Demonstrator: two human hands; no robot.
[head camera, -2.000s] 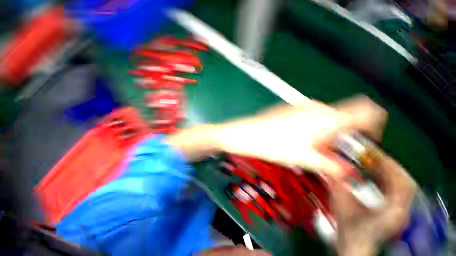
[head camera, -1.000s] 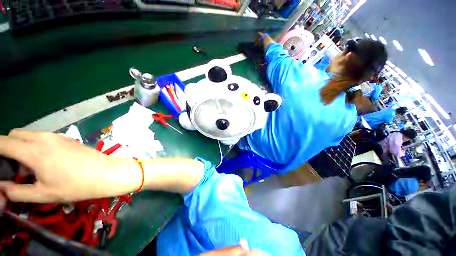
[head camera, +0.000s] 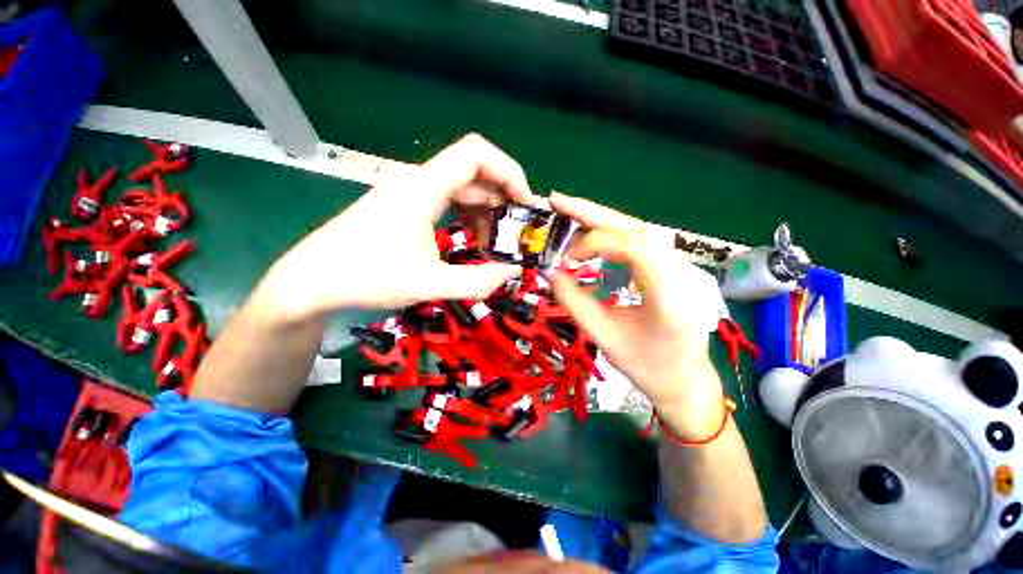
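A small black electronic unit (head camera: 523, 234) with a white patch and an amber-gold patch is held between both hands above the central pile. My left hand (head camera: 421, 230) grips its left side with thumb and fingers. My right hand (head camera: 634, 286) grips its right side, where a silvery edge shows. Below the hands lies a pile of red spring clamps (head camera: 482, 357), many gripping black units with white patches. Parts of the pile are hidden by the hands.
More red clamps (head camera: 132, 241) lie at left, near a blue bin (head camera: 43, 129). A red-orange tray (head camera: 95, 448) sits low at left. At right are a metal-topped bottle (head camera: 754, 272), small blue box (head camera: 827, 320), red-handled tool (head camera: 735, 339) and panda fan (head camera: 886, 448). A black grid tray (head camera: 718, 45) lies beyond.
The view has swung back from the neighbouring worker and fan to the bench in front. Both hands are now in view, holding the unit together over the pile.
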